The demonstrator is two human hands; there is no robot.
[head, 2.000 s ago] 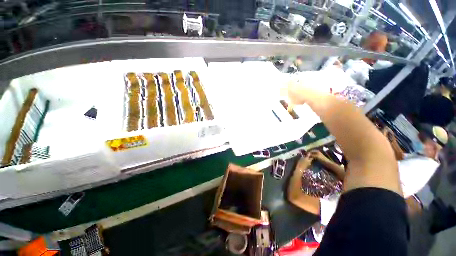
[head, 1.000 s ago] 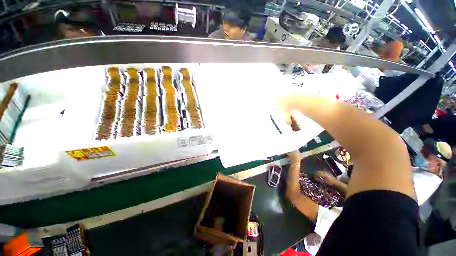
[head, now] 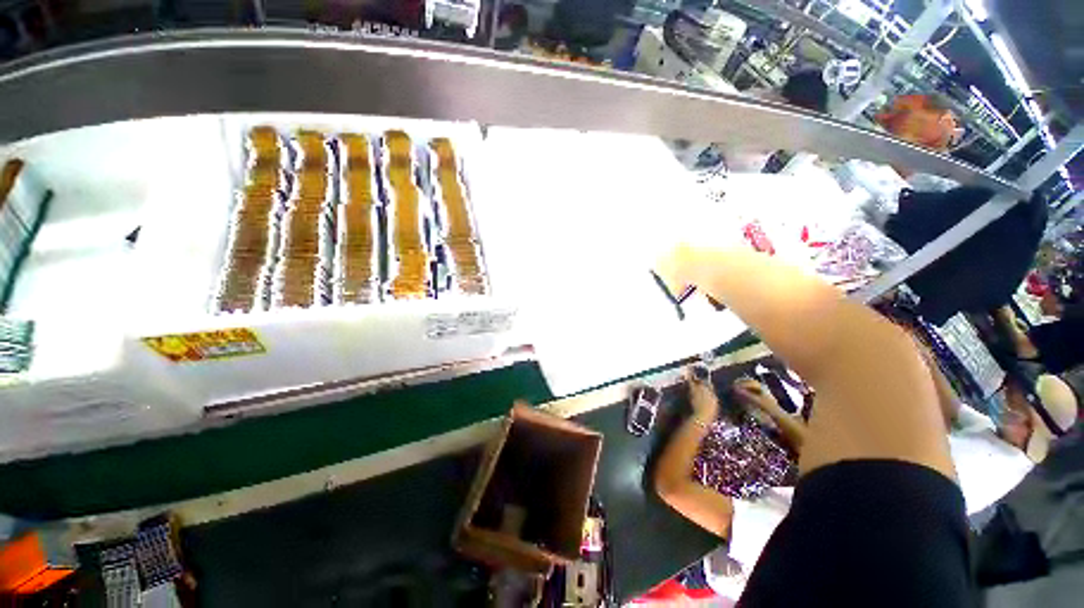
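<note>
My right arm, in a black sleeve, reaches up from the bottom right to the white foam tray on the shelf. My right hand is washed out by glare at the tray, beside a thin dark strip and a small brown piece. Its fingers and any grip cannot be made out. Left of it, a white foam tray holds several rows of gold-edged LCD modules. My left hand is out of the picture.
A metal rail runs above the trays. Below are the green conveyor belt, an open carton, a phone board, stacked modules and an orange box. Another person's arms work at right.
The view has shifted, so the trays and carton sit further left. My right arm stays stretched to the white tray. A phone seen on the belt at left earlier no longer shows.
</note>
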